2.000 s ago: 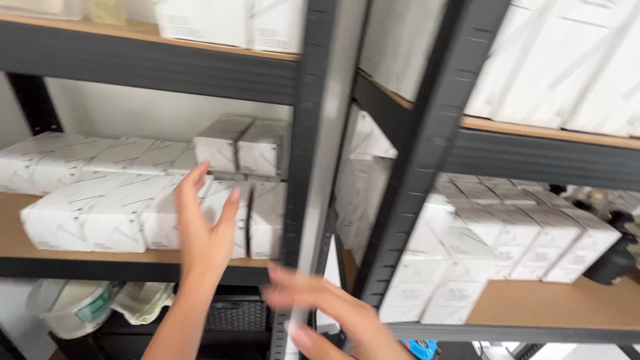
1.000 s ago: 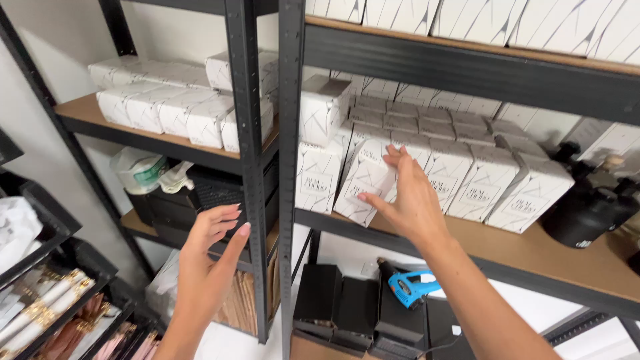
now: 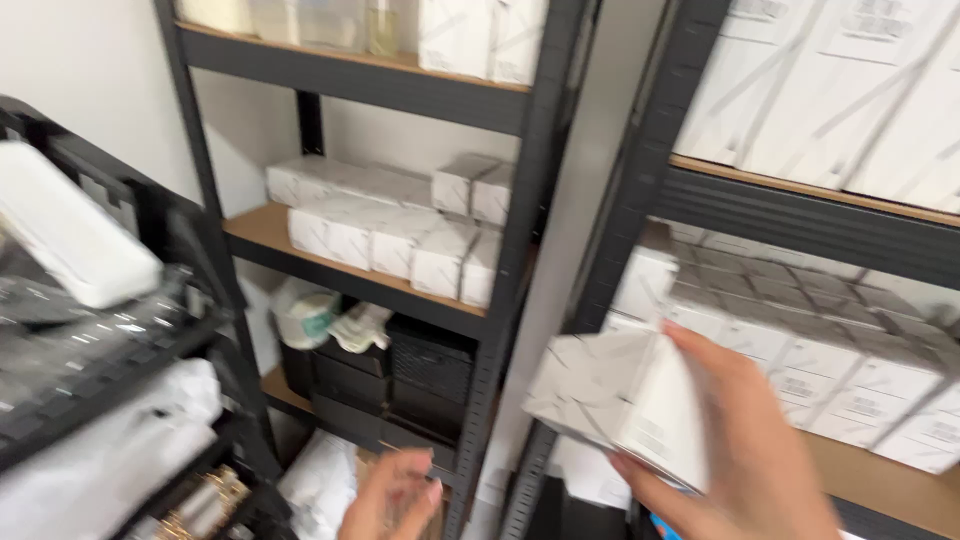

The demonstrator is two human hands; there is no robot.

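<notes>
My right hand [image 3: 720,442] grips a white cardboard box [image 3: 622,397] with a dark line pattern, tilted in front of the shelf upright. To its right, similar white boxes [image 3: 817,367] stand in rows on the right rack's shelf. My left hand [image 3: 397,487] is at the bottom middle with fingers apart and nothing in it, in front of the left rack. More white patterned boxes [image 3: 390,240] lie in rows on the left rack's middle shelf, two of them stacked on top at the right. The view is somewhat blurred.
Black metal uprights [image 3: 525,187] of two racks stand close together. At left, a black plastic rack [image 3: 217,322] holds plastic-wrapped items and a white box [image 3: 82,225]. Black bins [image 3: 427,367] and a white tub [image 3: 307,319] sit on the left rack's lower shelf. Large white boxes [image 3: 847,90] fill the upper right.
My right hand, at the front row of boxes one second ago, now holds a box away from the row, turned on its side. The view has swung left.
</notes>
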